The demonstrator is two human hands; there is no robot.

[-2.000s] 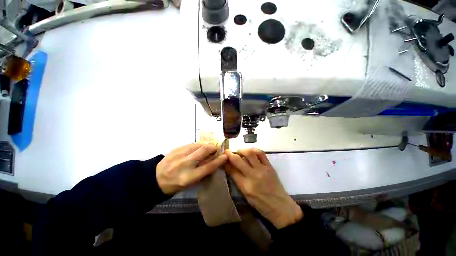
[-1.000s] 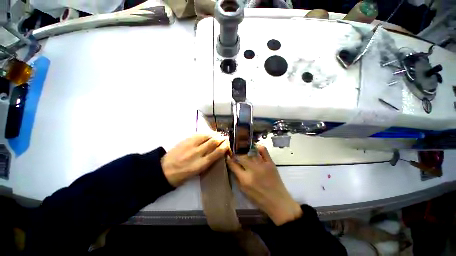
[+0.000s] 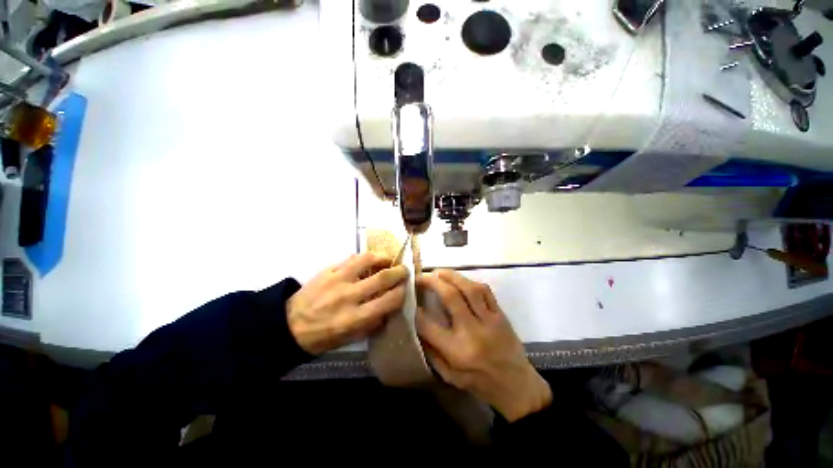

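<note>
A brown-beige fabric band (image 3: 395,345) runs from under the sewing machine head (image 3: 511,101) over the table's front edge towards my lap. Its far end, by the needle area, is brightly lit; the needle itself is hidden behind the shiny metal guard (image 3: 414,174). My left hand (image 3: 349,303) lies on the band's left side, fingertips pinching its edge just in front of the guard. My right hand (image 3: 477,338) holds the band's right side, fingers curled, slightly nearer to me. A pale edge stands up between the hands.
A blue sheet (image 3: 62,187) with dark items lies on the table (image 3: 201,164) at left. Thread tension knobs (image 3: 502,196) sit right of the guard. A tool with an orange handle (image 3: 787,262) lies far right. A garment heap (image 3: 676,407) is below the table's front edge.
Compared with one second ago, the view has shifted, so the machine head appears higher. My hands have drawn back from under the guard, and the right hand's fingers are more curled around the band.
</note>
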